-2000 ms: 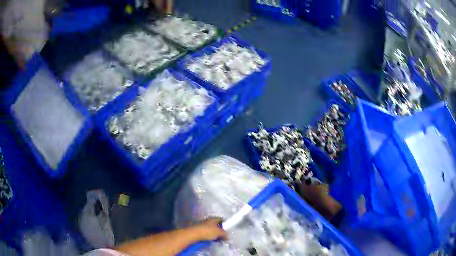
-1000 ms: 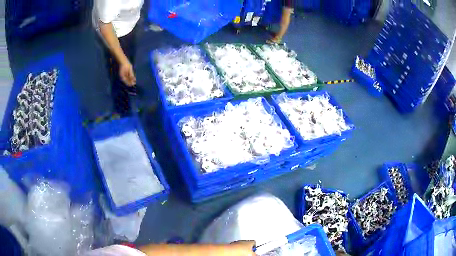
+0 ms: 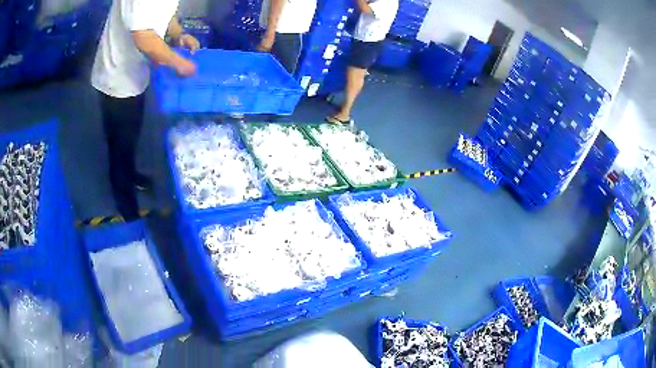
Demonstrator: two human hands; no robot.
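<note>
Neither of my hands is in the picture. Nearest in front of me, a whitish bulky sack [image 3: 313, 352] is cut off by the bottom edge. Beyond it, a large blue tote [image 3: 231, 316] heaped with bagged white parts [image 3: 280, 248] sits on a stack. A second blue tote of bagged parts [image 3: 392, 223] is beside it on the right. Behind them are another blue tote [image 3: 216, 169] and two green crates [image 3: 291, 162], also full of bagged parts. At the lower left, a blue tote [image 3: 137, 287] shows a pale, flat bottom.
A person [image 3: 133, 79] at the upper left holds a blue tote [image 3: 230, 83]; two more people stand behind. Blue totes of bare parts [image 3: 413, 345] are at the lower right. Rows of parts [image 3: 21, 194] are at far left. Tall blue stacks [image 3: 543, 118] stand at right.
The view has tilted up and the tote stack sits lower left. My arm and the tote it held at the bottom have left the picture. The person's blue tote now shows fully.
</note>
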